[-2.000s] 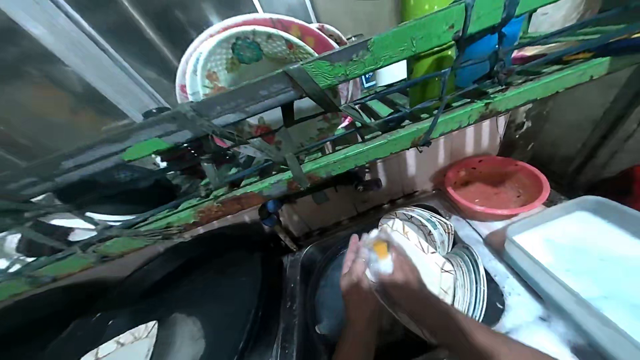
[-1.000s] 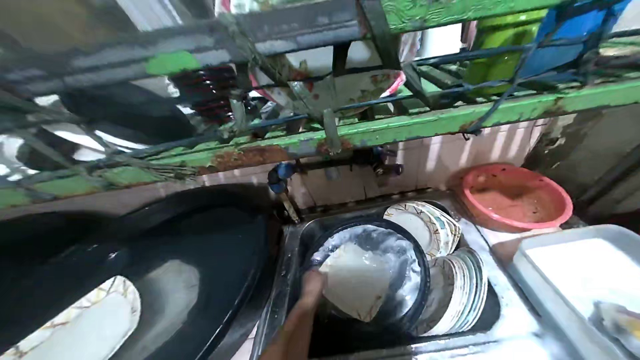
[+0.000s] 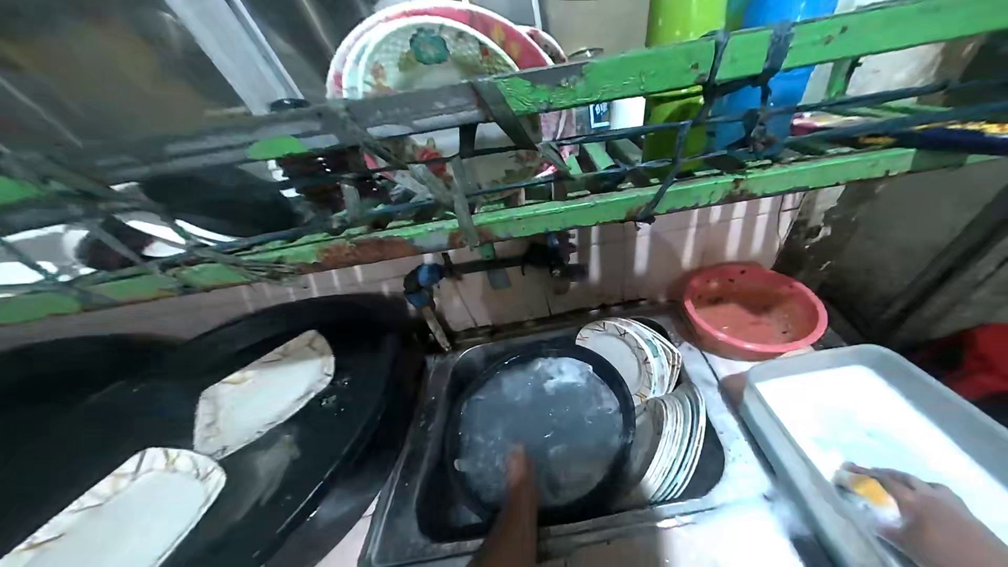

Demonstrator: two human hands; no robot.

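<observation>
My left hand (image 3: 520, 480) reaches over the near part of a round black basin (image 3: 626, 409) of cloudy, sudsy water; its fingertips are at the water and I see nothing held. My right hand (image 3: 906, 500) grips a yellow sponge (image 3: 870, 490) over the near left side of a grey rectangular tub (image 3: 803, 441) of whitish liquid. Stacked plates (image 3: 681, 441) lean on edge in the sink, right of the basin, with more patterned plates (image 3: 618, 350) behind them. Two patterned dishes, a farther one (image 3: 264, 394) and a nearer one (image 3: 126, 512), lie in a large black tub (image 3: 346, 449) at left.
The metal sink (image 3: 394, 504) holds the basin. Behind it are a blue-handled tap (image 3: 425, 279) and a red plastic basin (image 3: 756, 311). A green rack (image 3: 693, 193) with loose straps crosses above, holding floral plates (image 3: 437, 59), a green container (image 3: 673, 126) and a blue container (image 3: 764, 94).
One second ago my left hand held a pale dish in the black basin; that dish no longer shows there. A farther dish now shows in the large black tub. My right hand has come into view with the sponge.
</observation>
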